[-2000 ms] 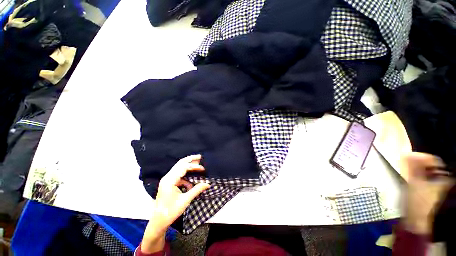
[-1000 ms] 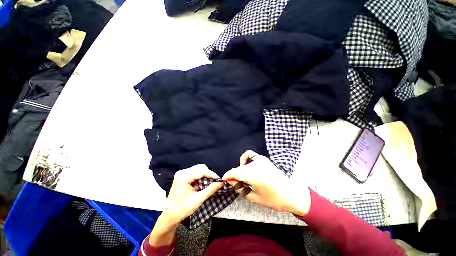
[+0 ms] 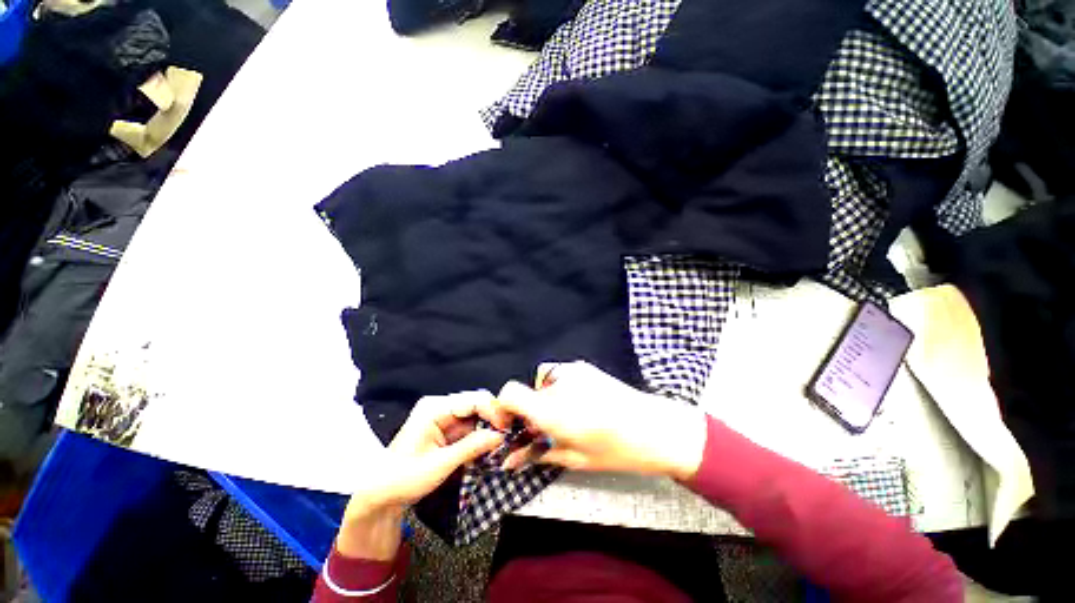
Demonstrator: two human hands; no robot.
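Note:
A large navy garment with black-and-white check fabric lies spread over the white table. My left hand pinches its near edge, where a check flap hangs at the table's front edge. My right hand is closed at the same edge, its fingertips touching or nearly touching those of my left hand. A small dark item shows between the fingertips of my right hand; I cannot tell whether it is a tool or folded cloth.
A phone with a lit screen lies at the right, beside a cream cloth strip. A small gridded swatch is at the front edge. Dark garments lie at the left and more at the right. Blue cloth hangs below left.
My right hand has come from the far right to the garment's near edge, then slightly left to meet my left hand. The view has shifted, so the table's contents appear further right.

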